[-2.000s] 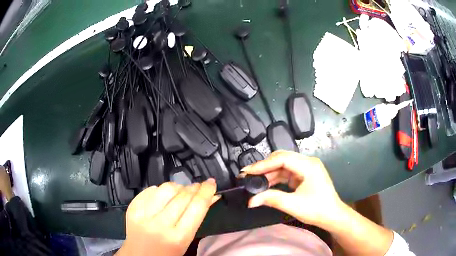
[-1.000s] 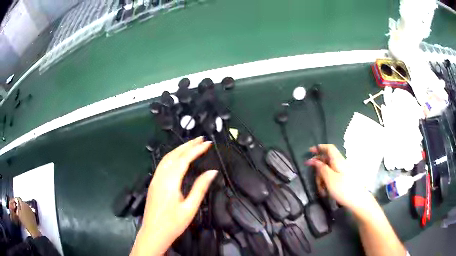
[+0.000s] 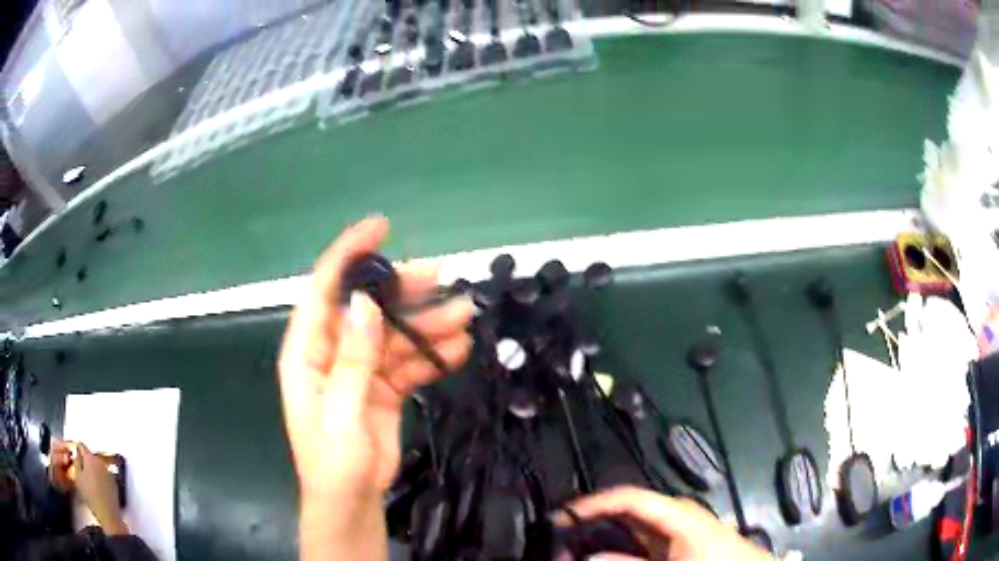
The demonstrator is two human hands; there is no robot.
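Note:
My left hand (image 3: pixel 356 384) is raised over the pile of units (image 3: pixel 482 482) and pinches the round head (image 3: pixel 370 278) of a black unit between thumb and fingers. Its thin stem runs down to the right, and I cannot tell where it ends. My right hand (image 3: pixel 668 528), partly cut off by the bottom edge, is closed around a dark oblong body (image 3: pixel 597 537) at the pile's lower right. I cannot tell if both hands hold the same unit. The pile's heads are gathered near the white rail, some with white faces.
Several units (image 3: pixel 801 487) lie separately at right. Beyond them are white sheets (image 3: pixel 865 400), a white cloth heap (image 3: pixel 931 384), a red-yellow tin (image 3: pixel 922 264), a glue bottle (image 3: pixel 920 500) and red tools (image 3: pixel 953 535). Behind the white rail (image 3: pixel 657 252) runs the green belt with clear trays (image 3: pixel 460 82). Another person's hands (image 3: pixel 90 479) are at left.
The view has tilted up, showing more belt and trays. My left hand has risen from the pile with a head in it. My right hand has left the separate units at right and moved to the pile.

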